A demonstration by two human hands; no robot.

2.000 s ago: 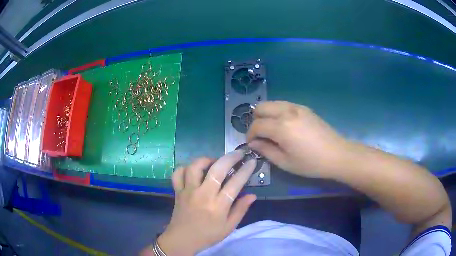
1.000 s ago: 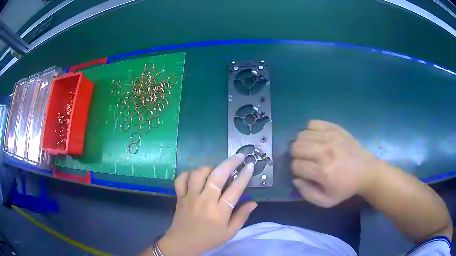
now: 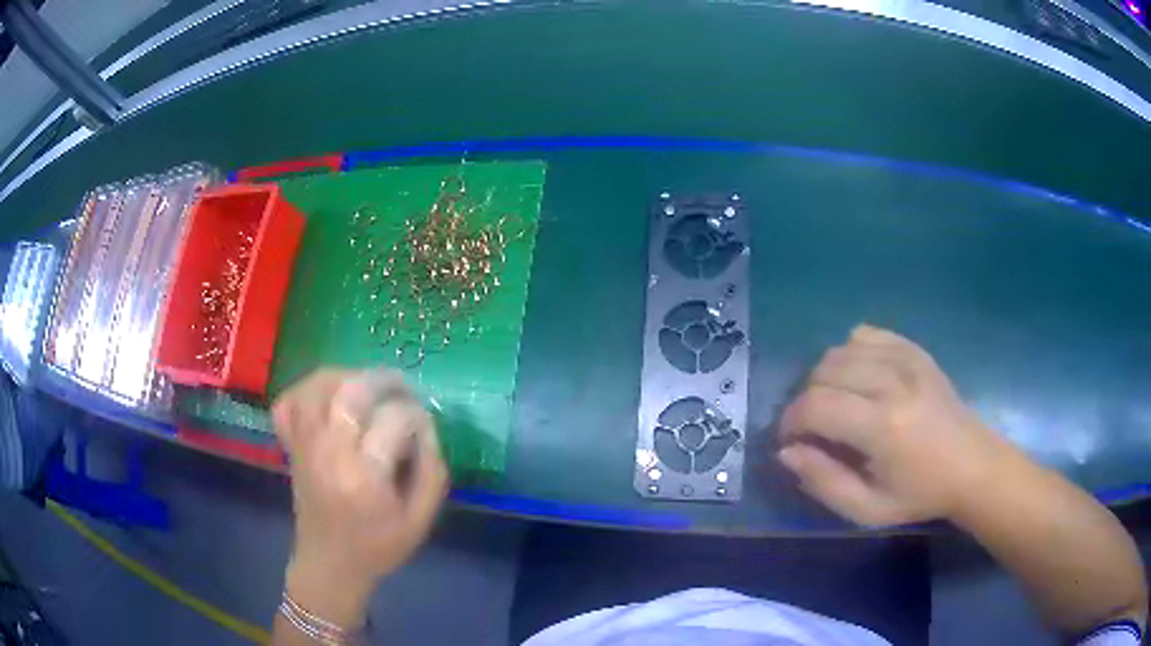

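Observation:
The grey-black three-opening unit (image 3: 656,379) lies upright in the view on the dark green bench, with three round spoked openings in a column and small bright studs at its ends. A loose pile of copper-coloured rings (image 3: 448,259) lies on the bright green mat (image 3: 486,416). My left hand (image 3: 366,448) is blurred over the mat's near edge, below the pile, fingers curled; whether it holds anything is not visible. My right hand (image 3: 877,423) is just right of the unit, not touching it, fingers curled inward; its fingertips are partly hidden.
A red bin (image 3: 284,271) with small copper parts stands at the mat's left side. Clear ribbed trays (image 3: 107,278) lie left of it. Blue tape (image 3: 606,145) runs along the bench's far side, with metal rails beyond. Red tape marks lie near the mat.
My left hand has left the unit's lowest opening and moved left to the mat. My right hand has drawn back right from the unit. The view has shifted, so the bench items appear further right.

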